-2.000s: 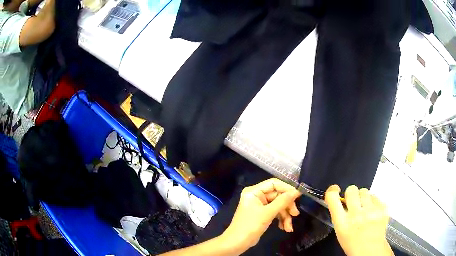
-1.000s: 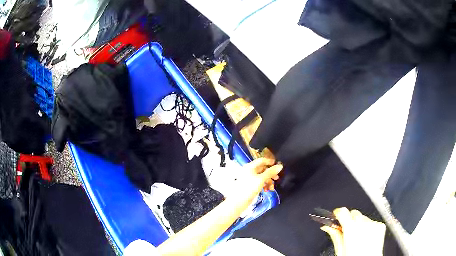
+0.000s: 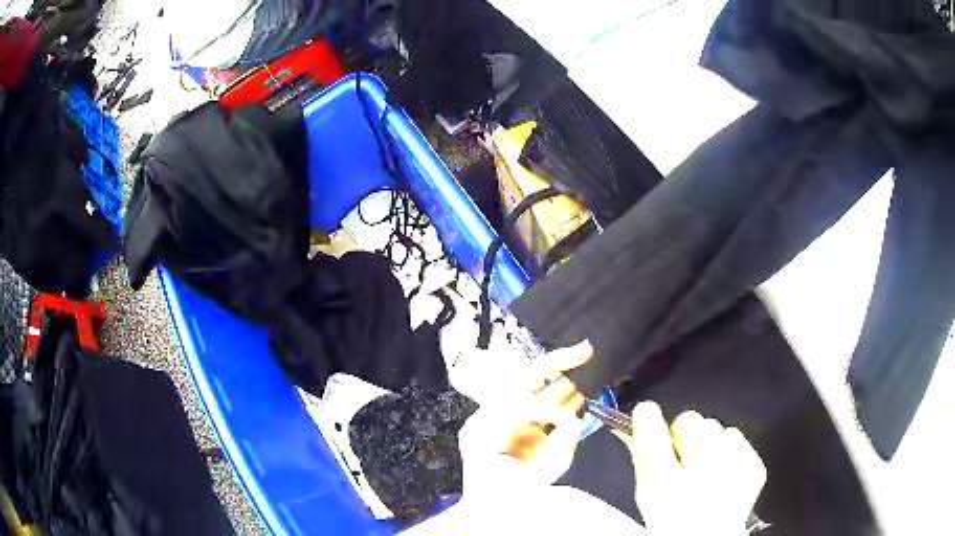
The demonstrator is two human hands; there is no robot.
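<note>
The black garment (image 3: 827, 63) lies on the white table at the upper right, with two long sleeve-like sections hanging from it. My left hand (image 3: 534, 403) is at the end of the nearer section (image 3: 670, 272), above the blue crate's edge, with the fingers on the fabric. My right hand (image 3: 686, 461) holds a small dark metal tool, perhaps thread snips (image 3: 609, 415), its tip pointing at the sleeve end beside my left fingers. Both hands are overexposed, so finger detail is partly lost.
A blue plastic crate (image 3: 225, 403) below the table edge holds black pieces, white material and black cords. A red object (image 3: 288, 75) is behind it. A yellow-brown piece (image 3: 545, 204) lies beside the crate. The white table (image 3: 812, 314) is to the right.
The view has swung left and down towards the crate. My left hand has moved from the farther section's end to the nearer one. My right hand has brought the small tool to it.
</note>
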